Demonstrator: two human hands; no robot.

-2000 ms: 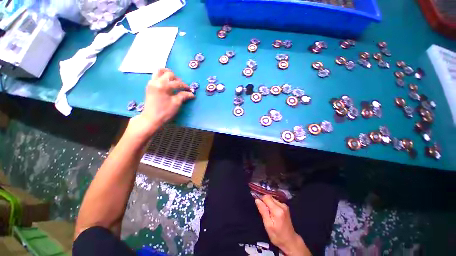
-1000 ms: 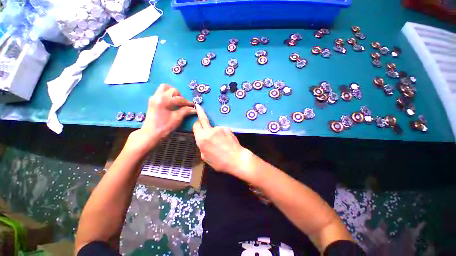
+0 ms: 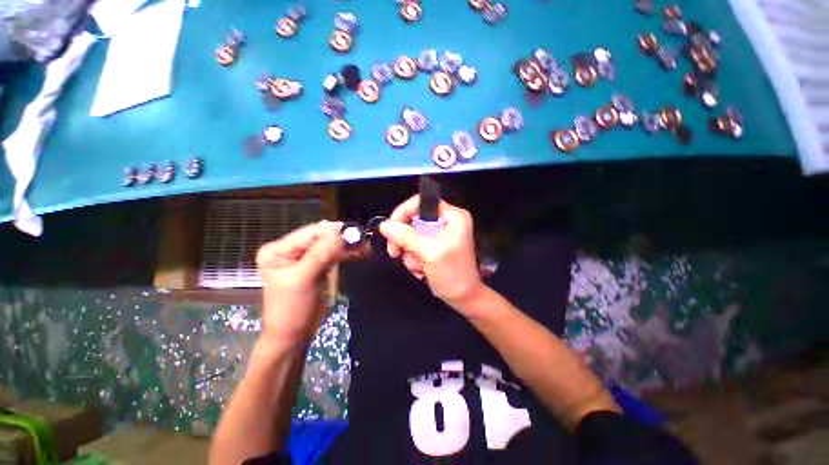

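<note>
My left hand (image 3: pixel 300 263) pinches a small round piece (image 3: pixel 353 235) with a pale centre and dark edge, above my lap and in front of the bench edge. My right hand (image 3: pixel 439 250) is beside it, its fingertips at a small dark ring-like part (image 3: pixel 374 227) next to the round piece. The same hand holds a small tool (image 3: pixel 429 198), whose flat dark end stands up above the fist. The tool's tip is hidden or too small to tell.
The blue-green bench (image 3: pixel 218 118) holds scattered copper-ringed discs (image 3: pixel 397 135) with silver discs, and a row of silver discs (image 3: pixel 164 172) at its left edge. A white card (image 3: pixel 141 59), white cloth strip (image 3: pixel 36 145) and white sheet (image 3: pixel 800 73) lie on it. A box (image 3: pixel 173 250) is below.
Both hands have moved from the bench to above my lap, with the round piece in the left. The tool now shows in the right fist. The row at the left edge shows another silver disc.
</note>
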